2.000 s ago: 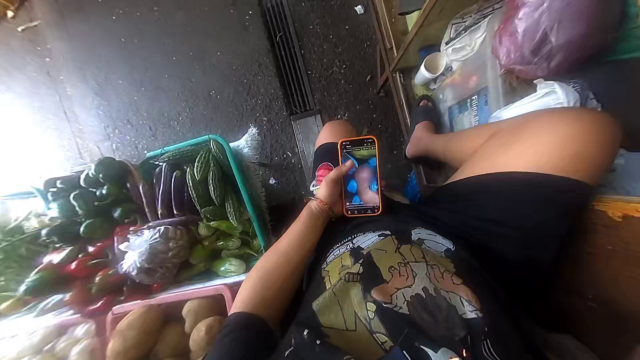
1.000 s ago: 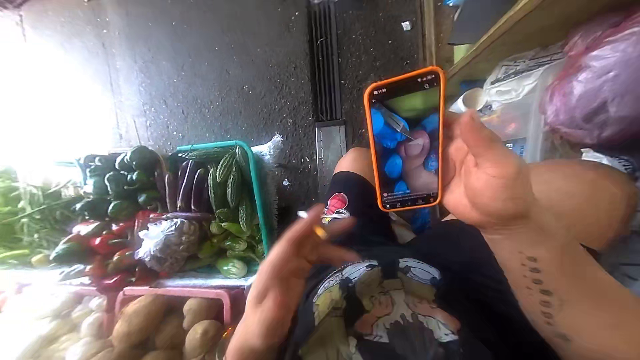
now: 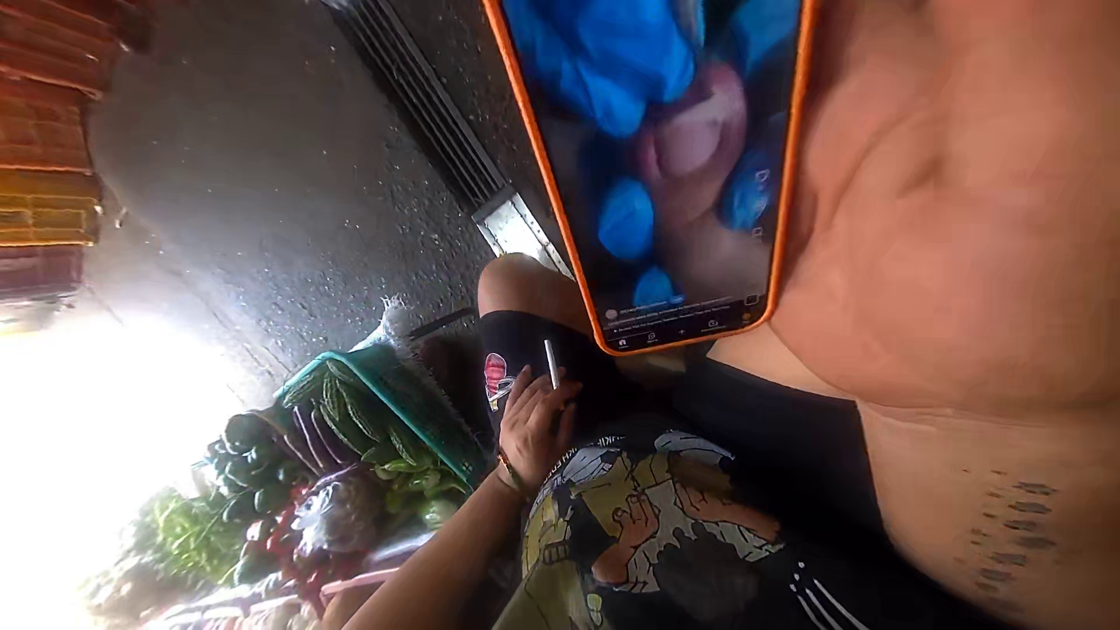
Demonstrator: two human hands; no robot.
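Observation:
A smartphone in an orange case [image 3: 691,175] fills the upper middle, close to the camera, its top edge out of frame. My right hand [image 3: 927,201] holds it from the right side; the fingers are hidden behind it. The lit screen shows blue-gloved fingers around a pale, rounded body part. Lower down, my left hand [image 3: 534,424] is over my lap near the dark shorts, with a thin white cigarette [image 3: 551,363] between its fingers. A bracelet [image 3: 510,472] circles that wrist.
At lower left, a teal crate [image 3: 398,407] holds bitter gourds [image 3: 337,402], with eggplants [image 3: 315,437], green peppers [image 3: 249,464] and a plastic-wrapped bundle [image 3: 337,516] beside them. A metal drain grate [image 3: 429,105] crosses the wet floor [image 3: 254,166]. Stacked crates [image 3: 44,131] stand at upper left.
Two seconds ago my left hand held the phone; my right hand holds it now. The phone has come much closer to the camera since one second ago. My left hand has closed around the cigarette.

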